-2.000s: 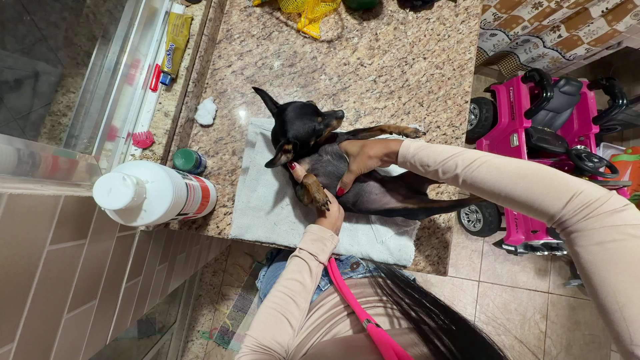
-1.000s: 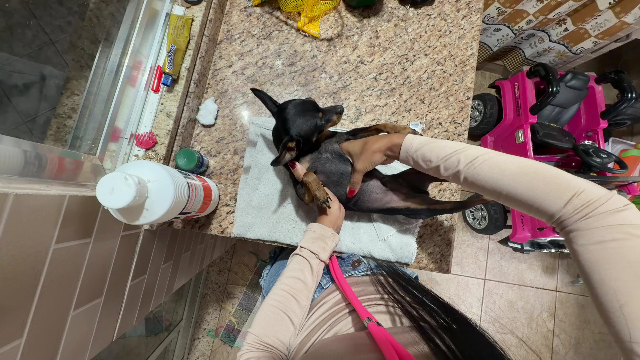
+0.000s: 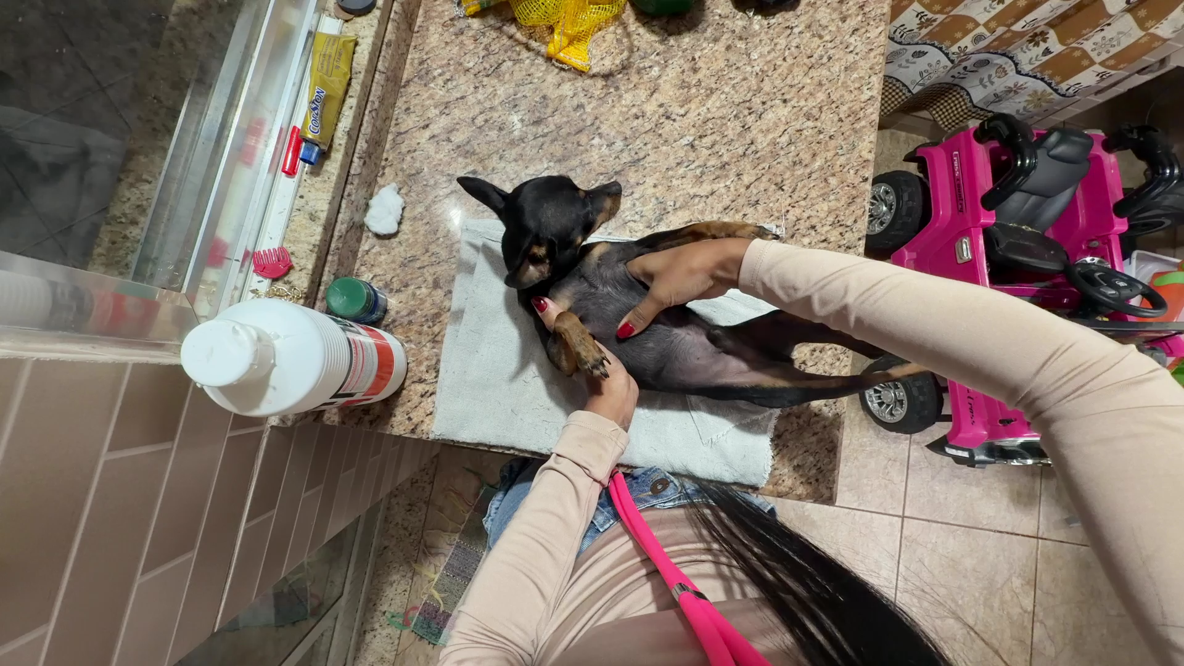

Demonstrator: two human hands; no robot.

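A small black-and-tan dog (image 3: pixel 680 347) lies belly up on a pale cloth towel (image 3: pixel 490 407), its head toward the window side and turned to the far side. My left hand (image 3: pixel 610 379), nearer the counter's front edge, is closed around its near foreleg, thumb on the chest. From the right, my right hand (image 3: pixel 680 282) rests on its chest and side, thumb spread from the fingers, some of which are hidden behind the body. The hind legs stretch past the counter's right edge.
Left of the towel stand a large white bottle (image 3: pixel 296 356), a green-capped jar (image 3: pixel 355 301) and a cotton wad (image 3: pixel 384 210). On the sill lie a yellow tube (image 3: pixel 328 92) and a pink comb (image 3: pixel 272 263). Yellow netting (image 3: pixel 573 28) is at the back; a pink toy car (image 3: pixel 980 203) stands right.
My right hand has shifted slightly along the dog's chest, its thumb now farther from my left hand than two seconds ago. My left hand keeps its hold on the foreleg.
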